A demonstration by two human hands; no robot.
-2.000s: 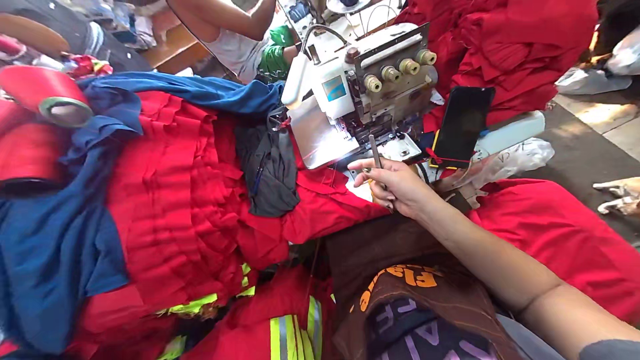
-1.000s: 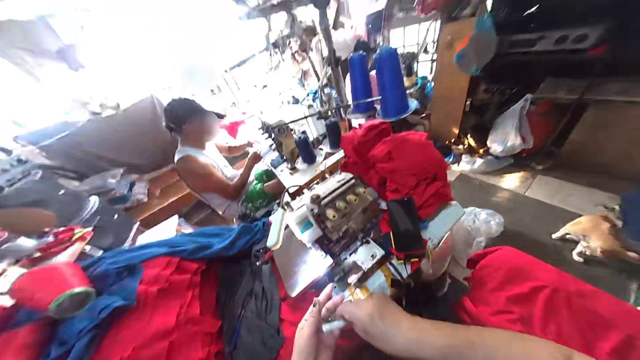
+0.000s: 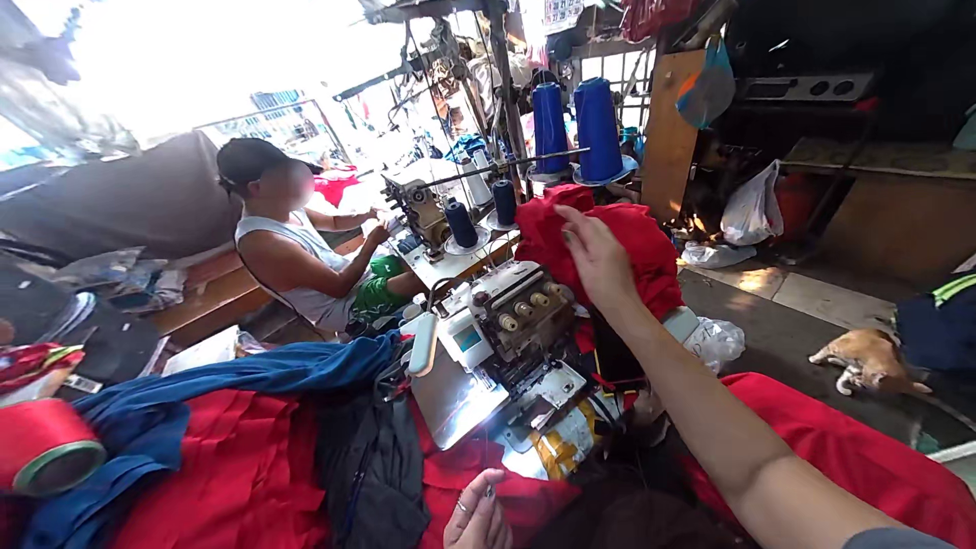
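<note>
An overlock sewing machine [image 3: 518, 320] stands in the middle with its metal side plate swung outward and a lit needle area. My right hand [image 3: 602, 259] is raised beyond the machine, fingers apart, over a heap of red fabric [image 3: 640, 244]; whether it touches the cloth cannot be told. Low in the view, my left hand [image 3: 479, 515] has thumb and forefinger pinched together above red cloth [image 3: 442, 465]; any thread between them is too fine to make out. Yellow tape [image 3: 560, 450] covers part of the machine's front edge.
A person [image 3: 282, 236] works at another sewing machine [image 3: 419, 213] behind. Blue thread cones [image 3: 598, 130] stand at the back. Red pieces [image 3: 229, 465], blue fabric [image 3: 252, 370] and a red thread spool [image 3: 49, 446] lie left. A cat [image 3: 869, 358] is on the floor at right.
My right hand has moved from beside the needle area, where both hands were close together, up to the red heap. The left hand stays low. The view has tilted upward since the earliest frame.
</note>
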